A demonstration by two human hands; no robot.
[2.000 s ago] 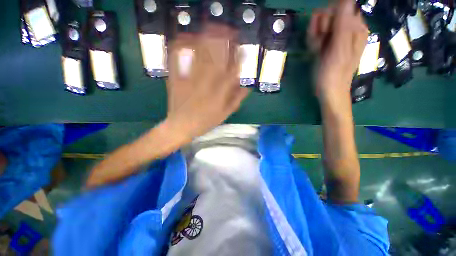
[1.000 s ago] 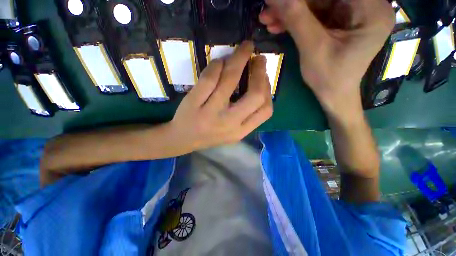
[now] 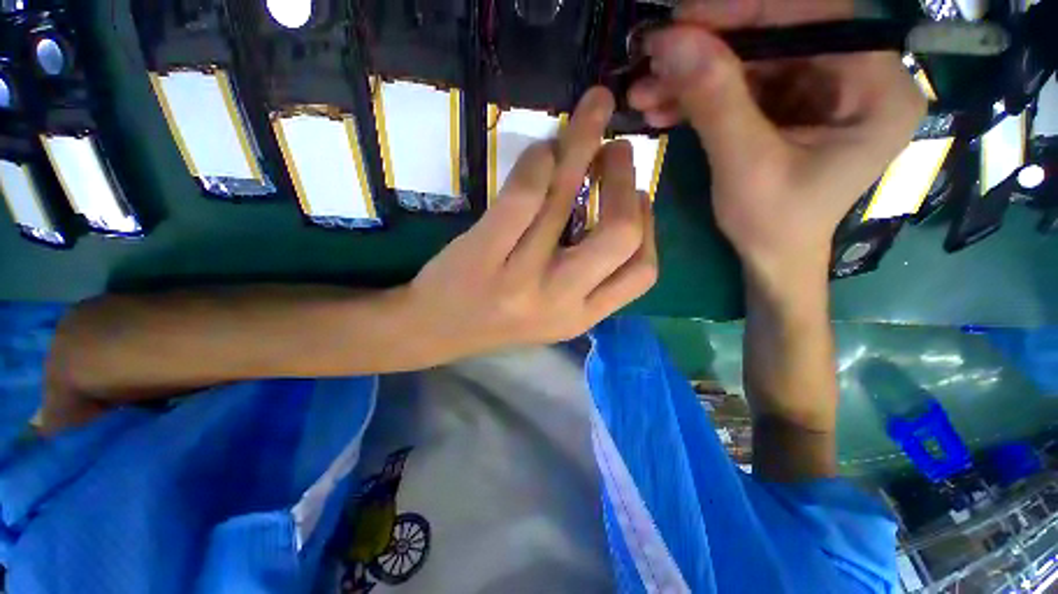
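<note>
A row of black phone housings (image 3: 418, 139) with white, yellow-edged panels lies on the green work surface (image 3: 696, 284). My left hand (image 3: 540, 250) rests over the two rightmost housings of the row, its index finger pointing up between them; its fingers partly hide their panels. My right hand (image 3: 766, 128) holds a pen-shaped hand tool (image 3: 824, 38) with a black shaft and pale rear end, lying nearly level and pointing left. The tool's tip, at the upper end of the rightmost housing (image 3: 642, 163), is hidden or too blurred to tell.
A jumbled pile of housings (image 3: 911, 176) lies right of my right hand. Two smaller-looking housings (image 3: 87, 180) lie at the far left. A blue plastic object (image 3: 928, 439) and metal racking (image 3: 986, 522) show below the bench edge at the lower right.
The tool now shows in my right hand. Compared with the oldest frame, both hands have come together at the row's right end. The housings appear larger and shifted in view.
</note>
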